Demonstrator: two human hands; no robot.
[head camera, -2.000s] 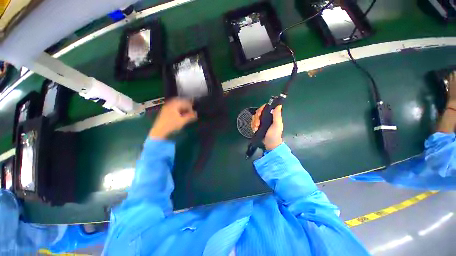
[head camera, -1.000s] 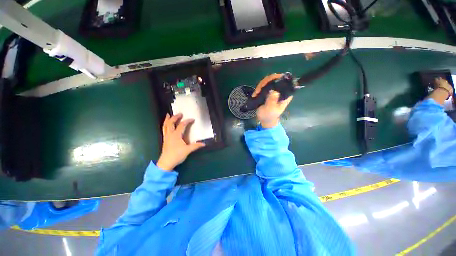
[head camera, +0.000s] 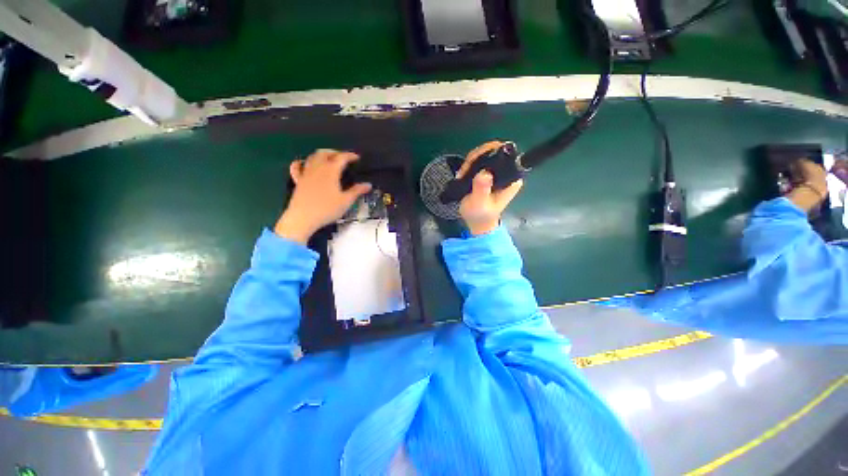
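An open tablet-like device (head camera: 367, 279) lies in a black foam tray (head camera: 414, 279) right in front of me. Its silver-white rectangle faces up, with a narrow circuit board (head camera: 376, 206) at the far end. My left hand (head camera: 318, 197) is over the tray's far left corner, thumb and fingers apart, with nothing visible in it; it hides part of the board. My right hand (head camera: 485, 197) is closed around a black electric screwdriver (head camera: 495, 169), slanted with its front end over the round grey mesh-like dish (head camera: 435, 186), right of the tray.
A whitish rail (head camera: 390, 96) runs behind the bench. Beyond it are more trayed devices (head camera: 456, 23). A white post (head camera: 121, 79) stands at left. A black controller box (head camera: 668, 232) lies at right, near another person's hand (head camera: 807, 184) at a tray.
The tray and device have shifted nearer my body. My left hand has moved from the device's near part to its far end. My right hand still holds the screwdriver at the dish.
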